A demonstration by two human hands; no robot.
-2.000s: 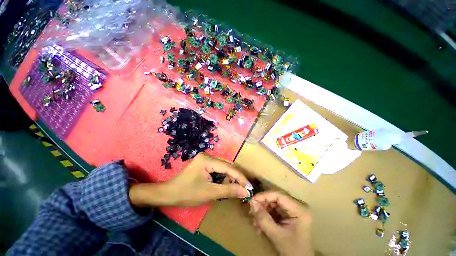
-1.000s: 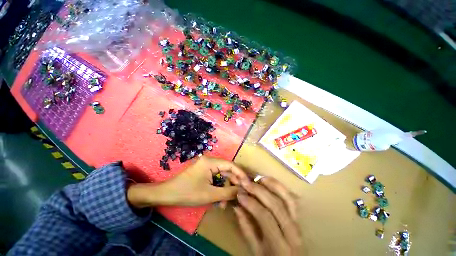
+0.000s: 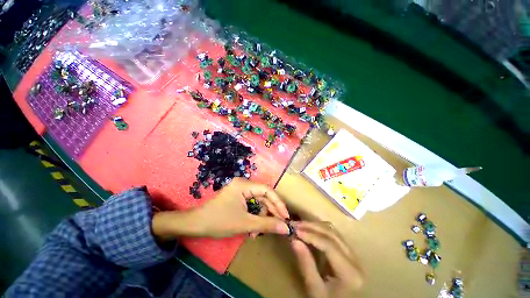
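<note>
My left hand (image 3: 232, 212) holds a tiny dark piece (image 3: 290, 229) between thumb and finger at the edge of the brown board. My right hand (image 3: 325, 253) meets it from the right, its fingertips on the same piece. Another small module (image 3: 253, 205), dark with green and yellow bits, sits in the curl of my left hand. What the pinched piece is exactly is too small to tell. A heap of black parts (image 3: 221, 158) lies on the red mat just beyond my left hand.
A clear tray of green modules (image 3: 261, 87) lies beyond the heap, a purple tray (image 3: 78, 125) far left. A white box with a red tube (image 3: 342, 168), a bottle (image 3: 427, 176) and loose modules (image 3: 429, 243) are on the right. A metal rail (image 3: 395, 139) runs behind.
My right hand's fingers were spread over my left fingertips a second ago; now they pinch the small piece with them. The view has shifted slightly.
</note>
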